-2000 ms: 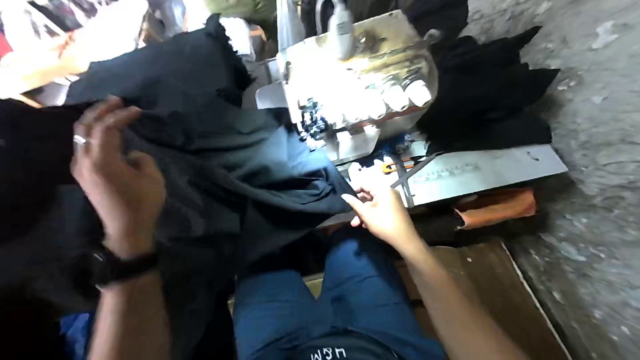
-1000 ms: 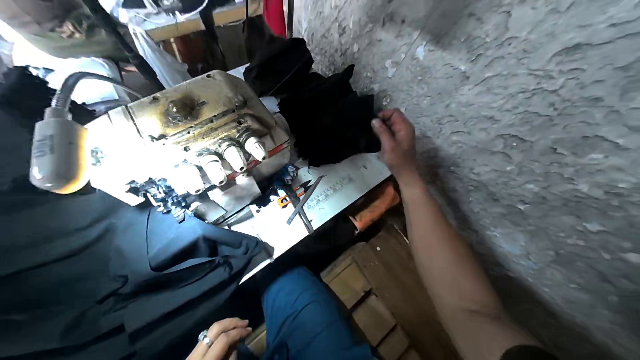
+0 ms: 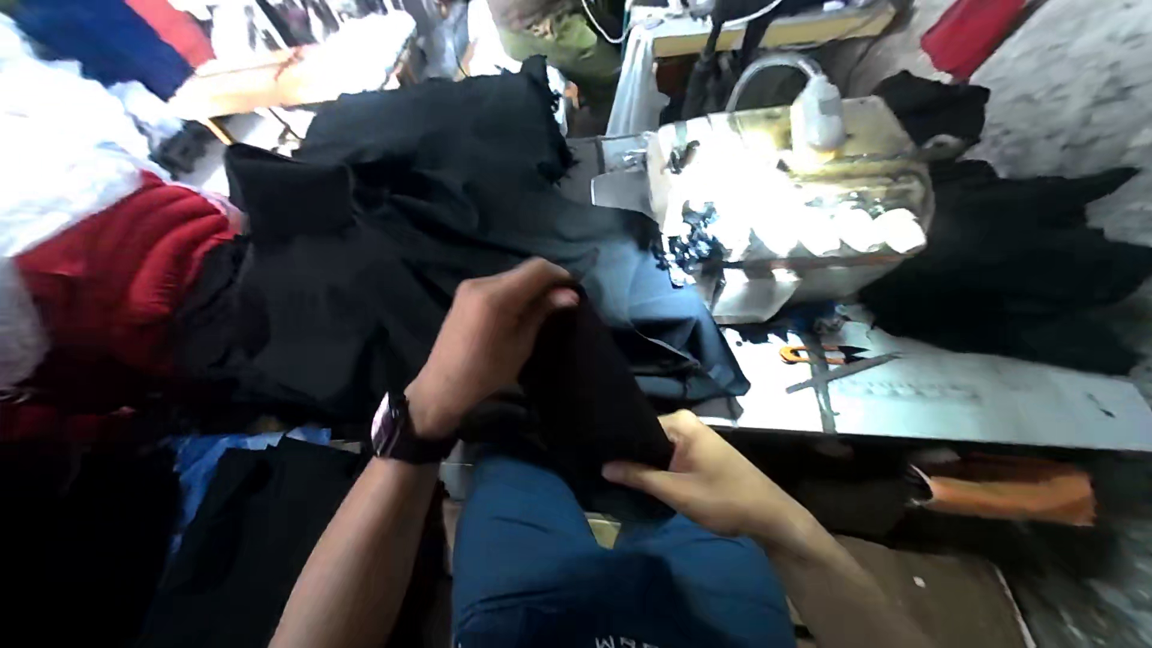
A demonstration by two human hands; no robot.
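A small black fabric piece [image 3: 589,396] is stretched between my two hands above my lap. My left hand [image 3: 495,337], with a dark band at the wrist, pinches its upper end. Its lower right edge is gripped by my right hand [image 3: 706,472], thumb on top. Behind them a large dark cloth [image 3: 432,216] spreads over the table up to the sewing machine [image 3: 792,198], an overlock type by its look, brightly lit by a lamp [image 3: 817,112]. Orange-handled thread snips [image 3: 823,355] lie on the white table plate, right of the cloth.
More black fabric [image 3: 1008,261] is heaped right of the machine, near a rough wall [image 3: 1098,108]. Red cloth [image 3: 126,279] and white cloth [image 3: 63,153] are piled at the left. An orange item [image 3: 1012,490] sits below the table edge [image 3: 972,432].
My right hand has come back from the black fabric heap by the wall and now holds a black piece. My left hand has risen from near my lap to the piece's upper end. The view has swung left.
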